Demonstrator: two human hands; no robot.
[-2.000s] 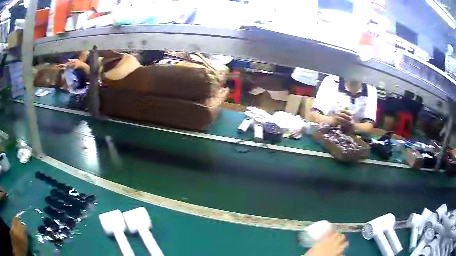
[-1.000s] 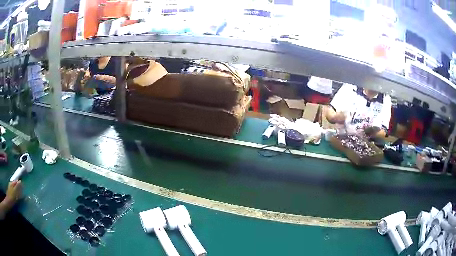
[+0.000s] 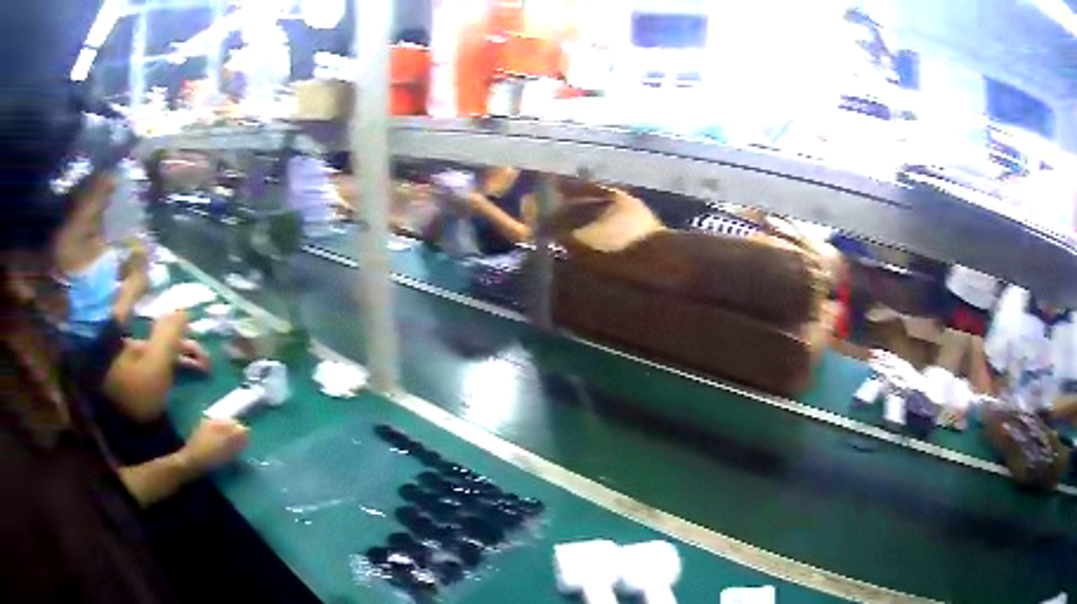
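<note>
Neither of my hands is in the picture. Two white hair dryer bodies (image 3: pixel 617 569) lie side by side on the green bench top (image 3: pixel 278 490), their handles cut off by the bottom edge. Another white piece (image 3: pixel 749 596) shows at the bottom edge, mostly cut off; what holds it, if anything, is hidden. Black round caps (image 3: pixel 455 519) lie in rows on shiny clear film to the left of the dryers. Another white dryer body (image 3: pixel 248 394) is by a neighbour's hand (image 3: pixel 217 444) at the left; whether that hand grips it is blurred.
Seated people fill the left side close by, one with a blue mask. A shelf post (image 3: pixel 376 212) stands at the bench edge, beside a white crumpled piece (image 3: pixel 340 378). The conveyor belt (image 3: pixel 661 442) runs behind. Large brown cartons (image 3: pixel 697 313) stand across it.
The view has swung left, so the caps and two dryers sit further right. My hand, seen earlier at a white dryer at lower right, is out of view. The dryer heap is also out of view.
</note>
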